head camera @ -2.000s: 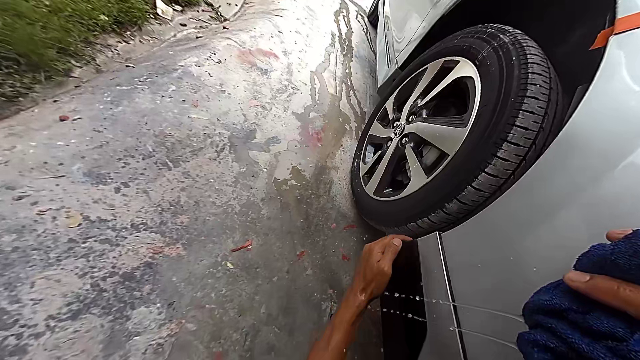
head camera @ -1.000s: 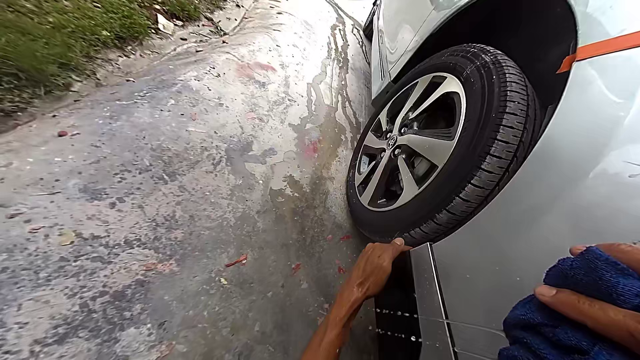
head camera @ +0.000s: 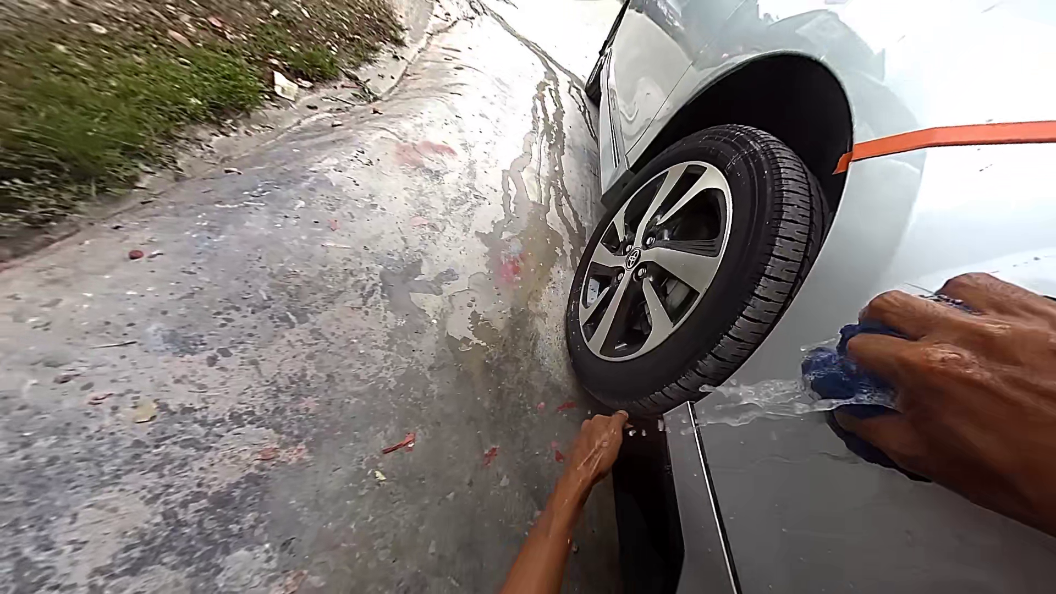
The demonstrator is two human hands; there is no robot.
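Observation:
My right hand (head camera: 949, 371) squeezes a wet blue cloth (head camera: 850, 371) against the silver car's body panel (head camera: 825, 478), and water streams from it toward the tire. Low in the middle, my left hand (head camera: 601, 441) is at the bottom of the black tire (head camera: 767, 280), beside the dark lower edge of the car (head camera: 648, 503). Its fingertips are partly hidden, so whether it grips anything does not show. The wheel has a silver and black alloy rim (head camera: 656, 260) with a Toyota emblem. An orange strip (head camera: 949, 139) crosses the panel above the wheel arch.
Stained, partly wet concrete (head camera: 289, 371) stretches along the car's side, with small red scraps (head camera: 399, 444) and leaves on it. Grass (head camera: 124, 99) borders the concrete at the upper left. The car's door (head camera: 652, 82) is beyond the wheel.
My right hand has closed tighter on the blue cloth, and water now pours from it. The left hand stays by the bottom of the tire.

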